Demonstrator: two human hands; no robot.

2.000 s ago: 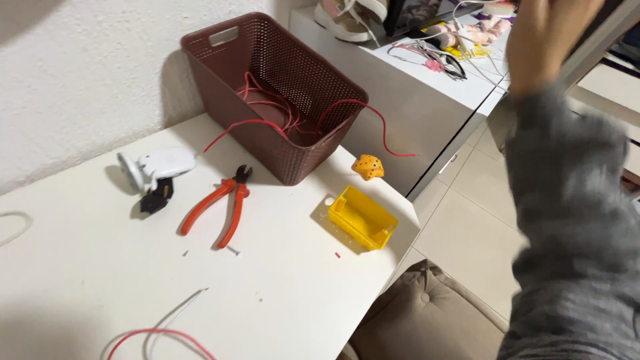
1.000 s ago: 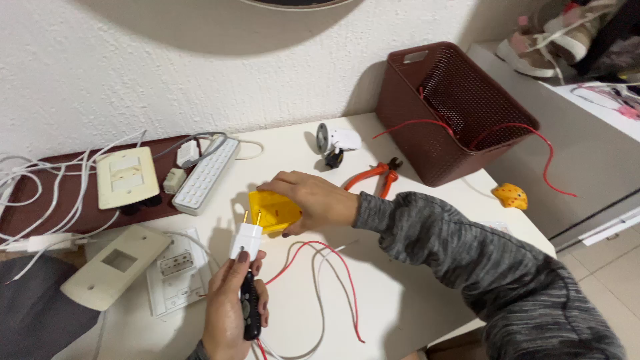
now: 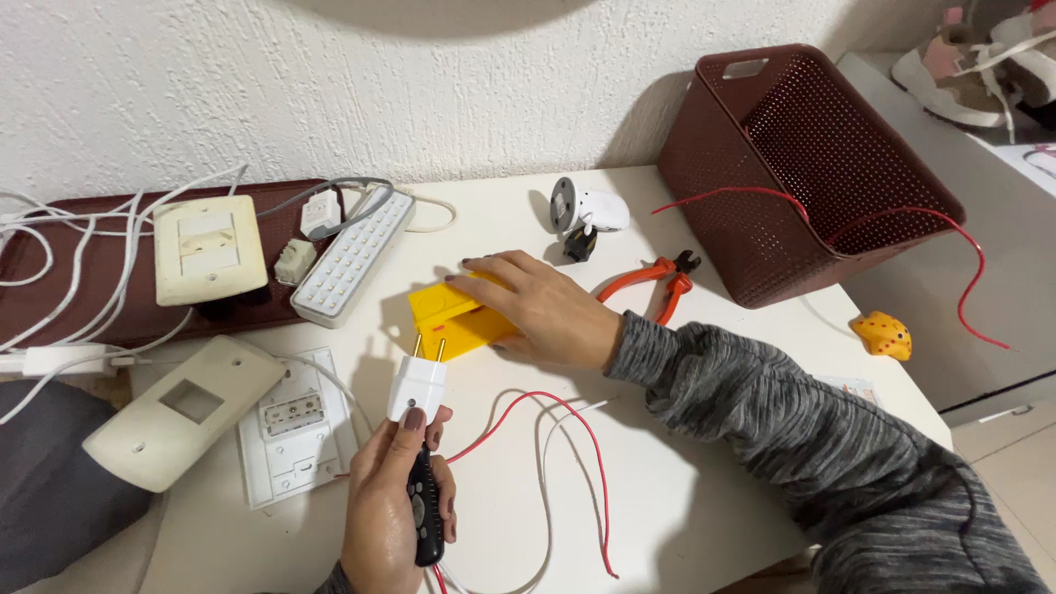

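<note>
My left hand [image 3: 388,503] holds a white two-pin plug [image 3: 418,388], pins up, together with a black-handled tool [image 3: 426,516] whose kind I cannot tell. A red wire [image 3: 590,433] and a white wire [image 3: 544,487] run below and right of that hand over the white table. My right hand [image 3: 540,309] grips a yellow plastic box [image 3: 441,305], tilted with its open side toward me, just beyond the plug's pins. Something small and red lies inside the box. Pliers with orange handles [image 3: 660,276] rest behind my right wrist.
A brown perforated basket [image 3: 718,181] with red wire stands back right, an orange spotted object [image 3: 883,334] near it. A small white camera-like device [image 3: 590,206] is by the wall. At left are a brown tray [image 3: 285,198], an LED lamp [image 3: 355,256], a switch plate [image 3: 210,247] and a cover plate [image 3: 186,412].
The view has swung left since the first frame. The yellow box, standing on the table there, is now in my right hand. Since one second ago it has moved slightly away from my left hand.
</note>
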